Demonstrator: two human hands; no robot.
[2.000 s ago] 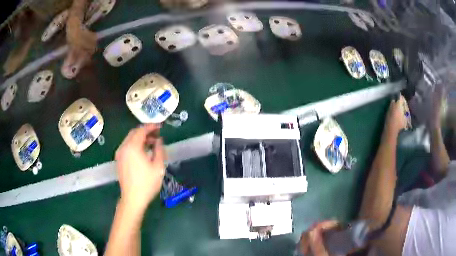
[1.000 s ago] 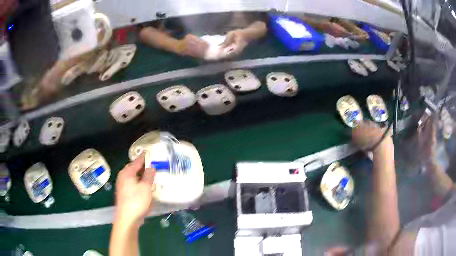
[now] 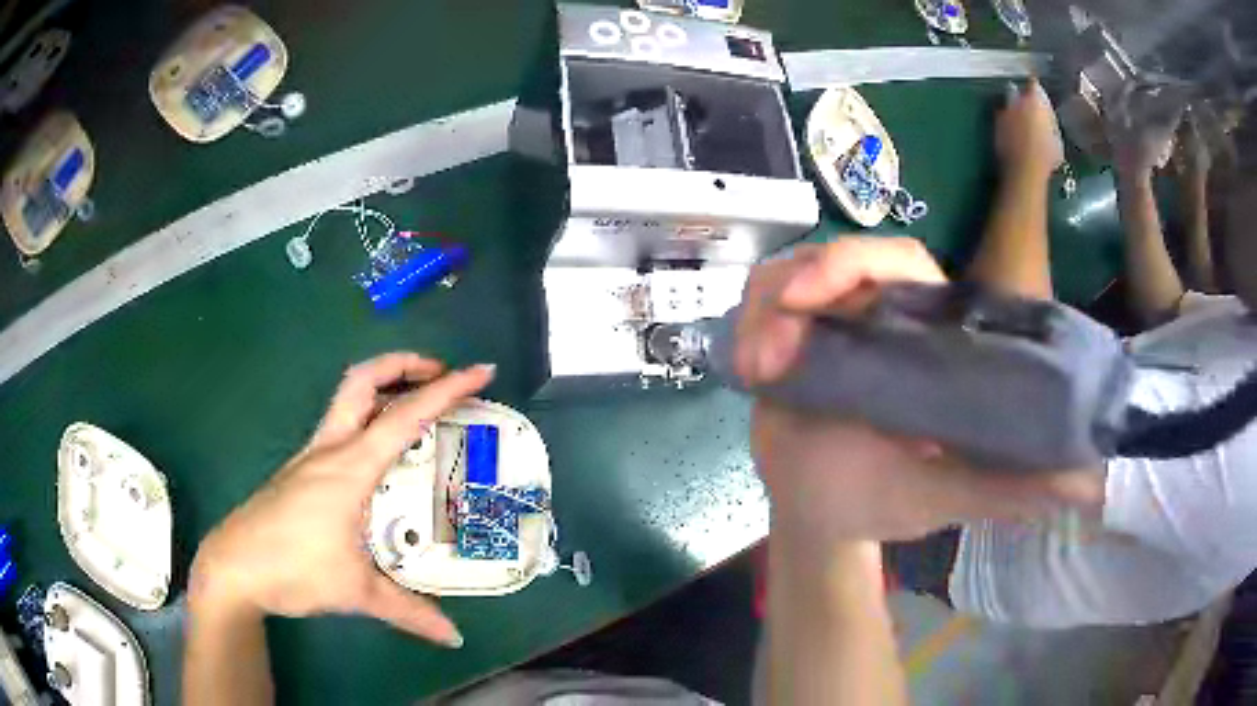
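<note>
My left hand (image 3: 310, 510) lies around the left side of a cream housing (image 3: 513, 556), fingers spread at its upper and lower edges, holding it on the green bench. The housing lies open side up with a blue circuit board (image 3: 489, 527) and a blue battery (image 3: 481, 454) inside; a lead with a round end piece hangs out at its right. My right hand (image 3: 841, 359) grips a grey electric screwdriver (image 3: 937, 366) held nearly level. Its tip points left at the front outlet of the silver-white screw feeder (image 3: 689, 200); whether it touches cannot be told.
A loose board-and-battery assembly (image 3: 411, 272) lies left of the feeder. Empty housings (image 3: 115, 517) lie at the lower left. Filled housings (image 3: 218, 76) lie beyond the white strip (image 3: 276, 207); another (image 3: 852, 156) is right of the feeder. Another person's arm (image 3: 1023, 193) reaches in at the right.
My left hand has brought a filled housing from beyond the strip down to the near bench. My right hand has come into clear view with the screwdriver at the feeder. The view has shifted.
</note>
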